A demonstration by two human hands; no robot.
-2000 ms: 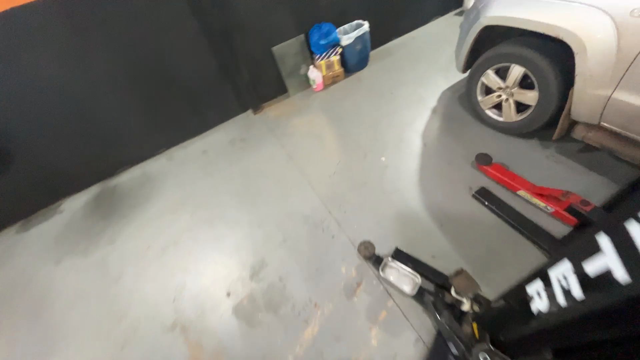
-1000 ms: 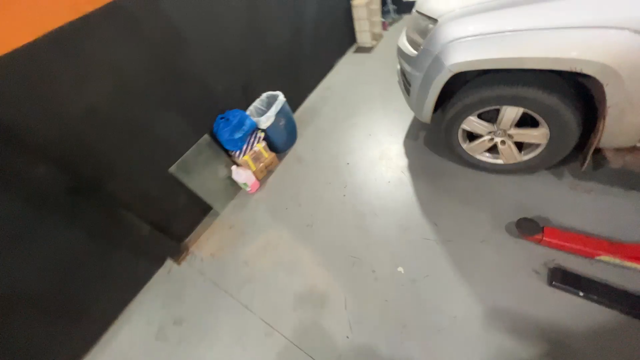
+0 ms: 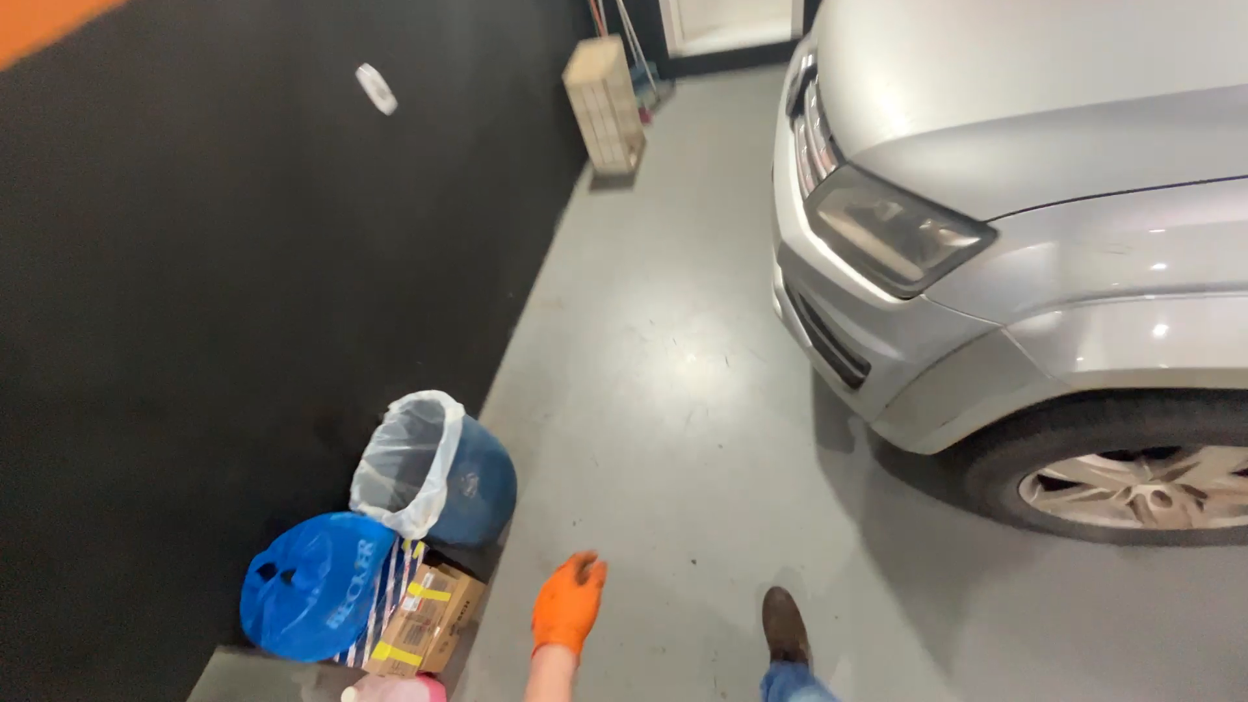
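Observation:
My left hand (image 3: pixel 568 602), in an orange glove with dark smudges at the fingertips, hangs over the grey floor at the bottom middle. Its fingers are loosely curled, and I see nothing held in them. Left of it are a cardboard box (image 3: pixel 426 616) with yellow tape and a blue plastic bag (image 3: pixel 317 588). Beside these stands a blue bin (image 3: pixel 485 487) with a clear liner. A silver vehicle (image 3: pixel 1053 244) fills the right side, its headlight and front wheel showing. My right hand is out of the frame.
A dark wall (image 3: pixel 244 273) runs along the left. A tall pale box (image 3: pixel 604 112) stands against it farther on, by long handles and a doorway. My brown shoe (image 3: pixel 784 624) is on the floor at the bottom. A pink-and-white container (image 3: pixel 395 690) lies at the lower edge.
The view has moved forward toward the bin and the vehicle's front. The red jack arm seen earlier is out of view, and my gloved left hand and shoe have come in.

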